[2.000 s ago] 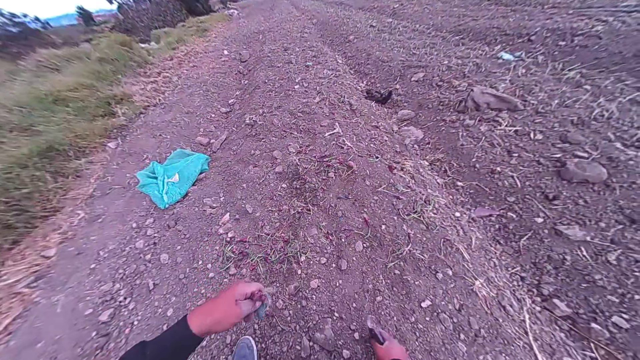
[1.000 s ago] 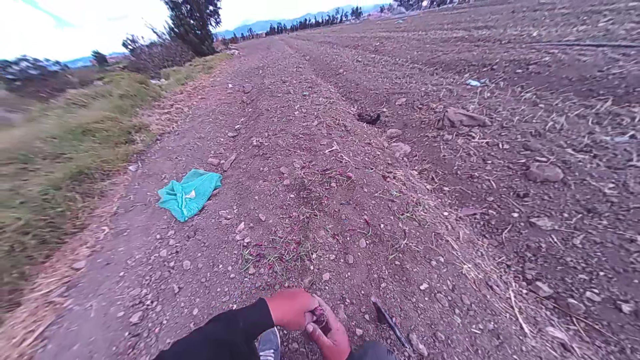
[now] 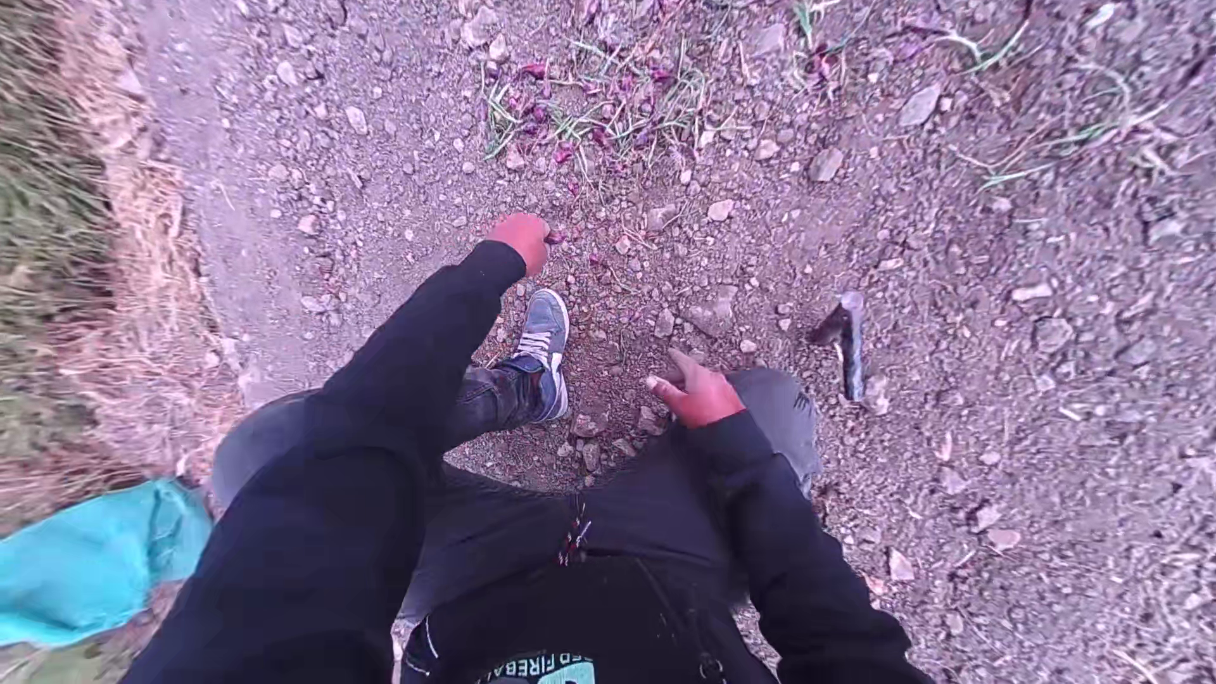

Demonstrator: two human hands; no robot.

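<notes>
My left hand (image 3: 521,243) reaches out over the soil beyond a grey sneaker (image 3: 542,347), with a small purple plant piece (image 3: 555,237) at its fingertips. Its fingers look closed on that piece, though the sleeve side hides most of them. Close to my right knee, my right hand (image 3: 698,391) has its fingers apart and nothing in it. A short hand tool (image 3: 852,348) with a dark angled part lies on the ground to the right of that knee. Ahead of both hands, purple scraps and green stalks (image 3: 608,109) are scattered on the soil.
Stones lie about on the dirt, among them a flat one (image 3: 711,312) ahead of my right hand. Teal fabric or sheeting (image 3: 85,560) is at the lower left. Dry straw (image 3: 157,285) and grass (image 3: 43,218) border the left side. More stalks (image 3: 1054,142) lie at the upper right.
My two hands were together one second ago and are now apart, the left one farther forward. The view has tilted steeply down.
</notes>
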